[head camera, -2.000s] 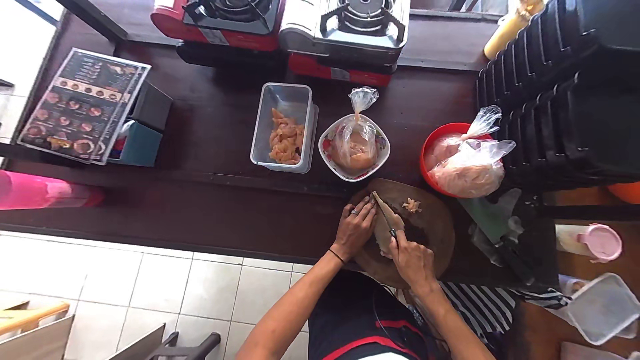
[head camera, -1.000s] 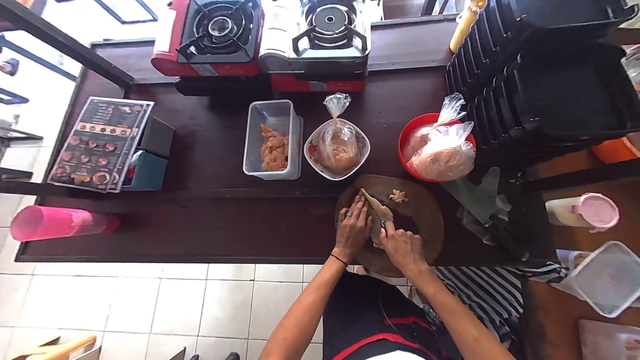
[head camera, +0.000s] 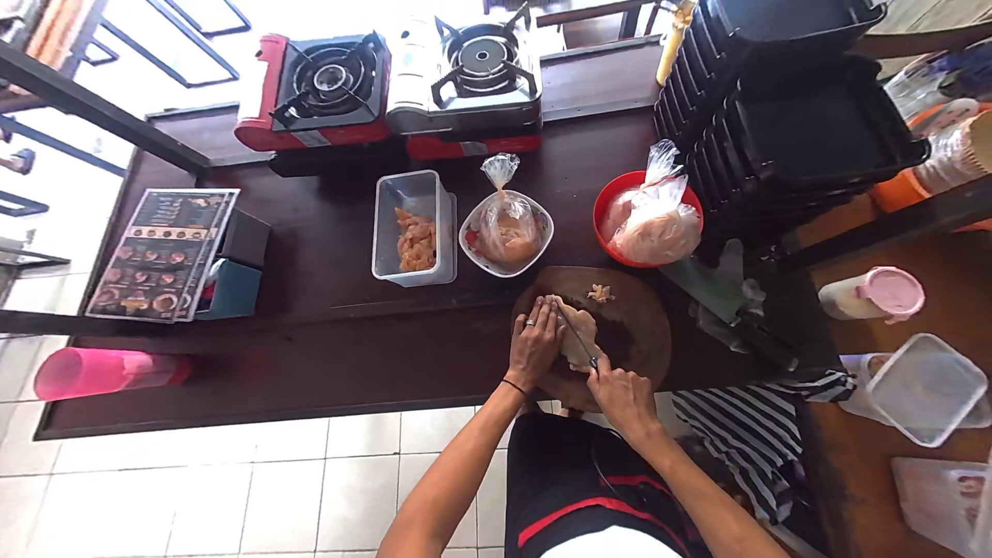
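On a round wooden chopping board (head camera: 651, 333) lies a flat piece of raw meat (head camera: 581, 322). My right hand (head camera: 622, 394) grips a knife (head camera: 575, 332) by its handle, with the blade across the meat. The fingers of my left hand (head camera: 536, 341) press on the meat's left side, close to the blade. Small meat scraps (head camera: 601, 293) sit near the board's top edge. Beyond the board are a plastic container (head camera: 384, 232) of cut meat, a bowl (head camera: 505, 270) holding a tied bag (head camera: 509, 232), and a red bowl (head camera: 601, 208) with bagged meat (head camera: 659, 225).
Two portable gas stoves (head camera: 332, 81) (head camera: 480, 62) stand at the back. Stacked black trays (head camera: 814, 116) rise at the right, above a plastic glove (head camera: 728, 271). A menu (head camera: 163, 256) and a pink tumbler (head camera: 101, 373) are at the left. A lidded jar (head camera: 872, 296) stands at the far right.
Both hands stay at the meat with the knife. The knife's angle over the meat has changed a little. The view has shifted.
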